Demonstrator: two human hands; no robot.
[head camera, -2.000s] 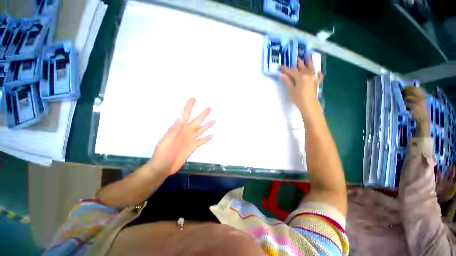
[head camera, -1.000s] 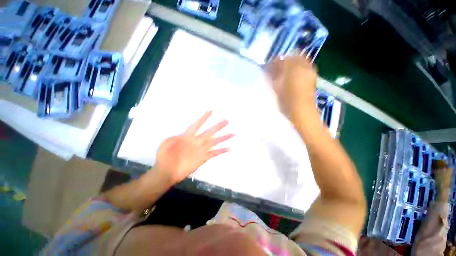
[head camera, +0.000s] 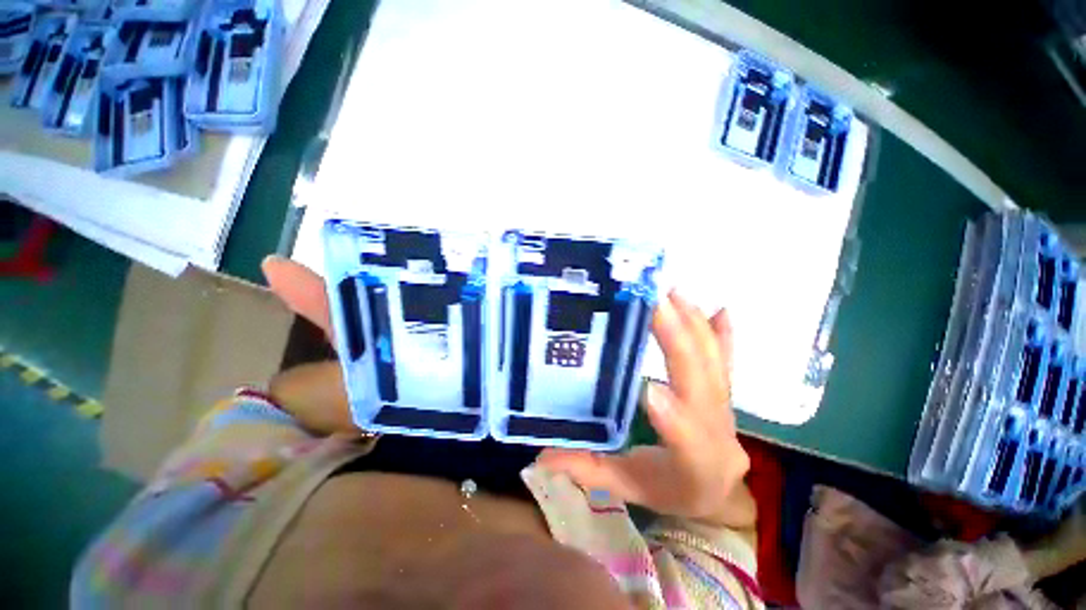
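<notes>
Two light-blue plastic housings are held side by side close in front of me, open sides up: the left housing (head camera: 411, 328) and the right housing (head camera: 569, 340). Black strips line their inner walls; a dotted patch shows inside the right one. My left hand (head camera: 300, 298) is at the left housing's outer edge, mostly hidden behind it. My right hand (head camera: 697, 405) grips the right housing's outer side. Below them lies the white sheet (head camera: 524, 119) in a clear tray (head camera: 834, 298). Two more housings (head camera: 753, 113) lie at its far right corner.
Loose housings (head camera: 232, 66) overlap on tan cardboard (head camera: 220, 167) over white sheets at the left. A stack of filled clear trays (head camera: 971, 346) stands at the right. A cardboard box (head camera: 179, 369) is below left. Another person's clothing (head camera: 869, 548) shows at the lower right.
My right hand has come back from the far edge of the bench, and two housings are now held between my hands. The view has shifted. The other person's hand has left the tray stack.
</notes>
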